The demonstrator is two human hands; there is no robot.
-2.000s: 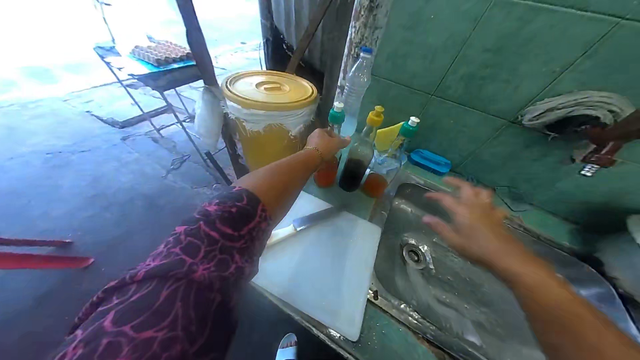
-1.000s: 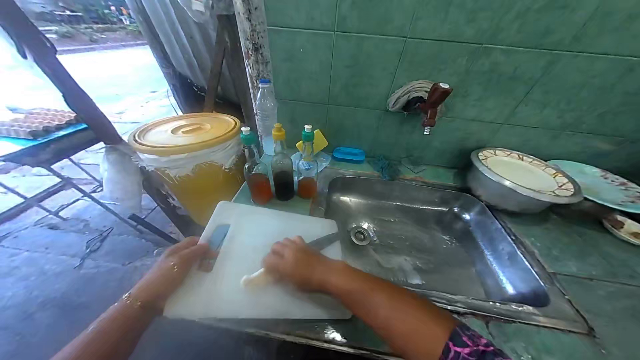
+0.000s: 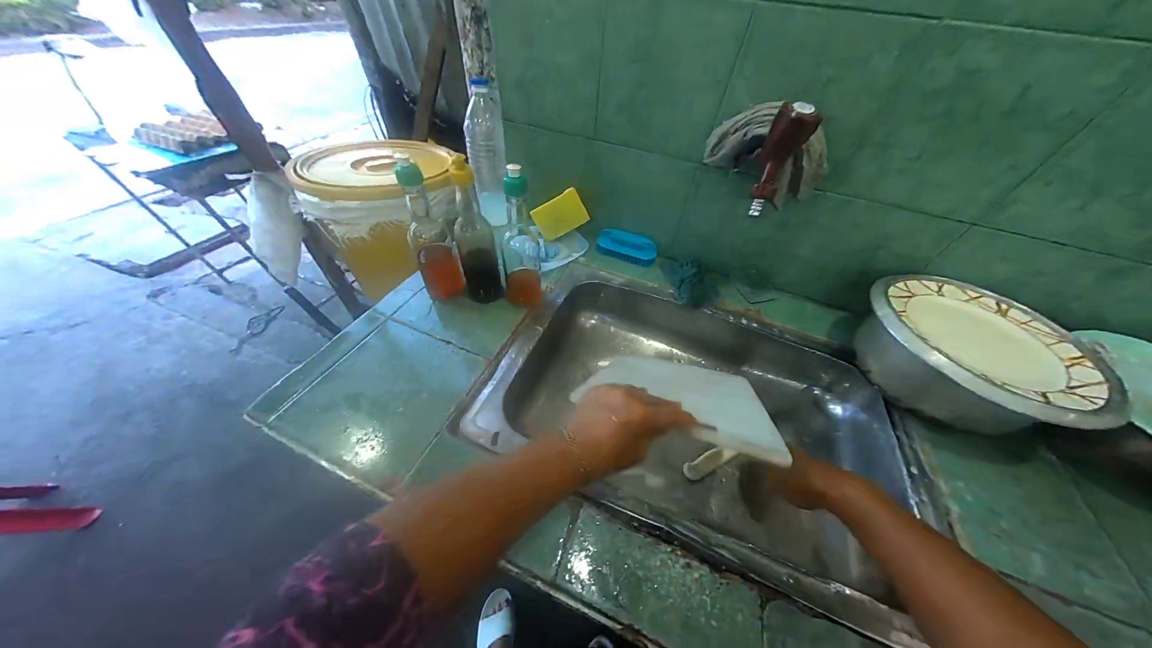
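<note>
A white cutting board [image 3: 702, 396] is tilted inside the stainless steel sink [image 3: 612, 310]. My left hand [image 3: 621, 427] grips its near left edge, fingers closed over the rim. Below the board's near edge shows a pale handle [image 3: 708, 463], seemingly a knife's; its blade cannot be made out. My right hand [image 3: 796, 479] is at the board's near right corner, blurred and partly hidden behind it, so its hold is unclear. Left of the sink stand sauce bottles, one with dark liquid [image 3: 478, 256] and others with orange-red liquid [image 3: 441, 270].
A lidded bucket [image 3: 373, 225] stands behind the bottles. Along the wall are a yellow sponge [image 3: 560, 214], a blue brush [image 3: 627, 247] and a tap [image 3: 785, 148] wrapped in cloth. A metal pot with a patterned plate [image 3: 990, 342] sits on the right of the green tiled counter [image 3: 369, 396].
The cutting board has moved from the counter left of the sink into the sink, and both hands have moved right with it. The bottles stay on the counter.
</note>
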